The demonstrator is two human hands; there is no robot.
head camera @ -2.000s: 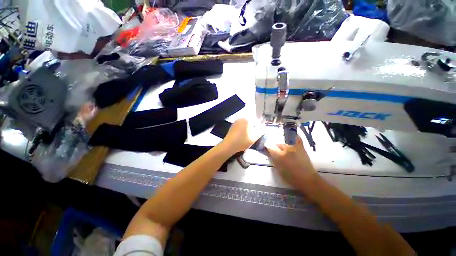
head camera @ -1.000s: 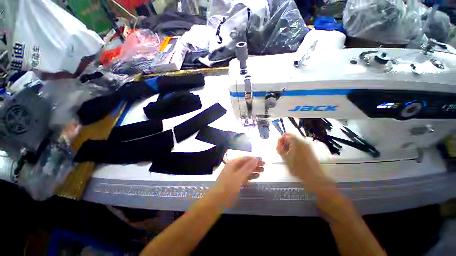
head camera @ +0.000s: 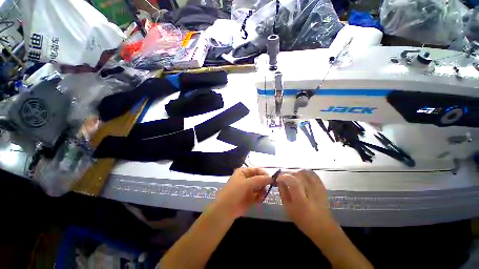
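My left hand [head camera: 242,192] and my right hand [head camera: 302,192] meet at the table's front edge, below the needle area. Their fingertips pinch a small narrow dark strip [head camera: 272,186] between them. The white sewing machine [head camera: 336,100] stands behind; its presser foot area [head camera: 277,124] is brightly lit and glare hides detail. Flat black fabric bands [head camera: 210,162] lie left of the needle, one reaching close to it. A tangle of narrow dark pieces [head camera: 351,137] lies under the machine arm.
Rolled dark bundles [head camera: 195,103] lie at the back left of the table. A grey motor-like unit [head camera: 37,111] and plastic bags [head camera: 68,31] are at far left. More bags [head camera: 310,23] lie behind the machine. A blue basket [head camera: 65,247] is below left.
Both hands have left the needle area, moved apart, then come together at the front edge with a narrow dark strip between the fingers. The view has shifted.
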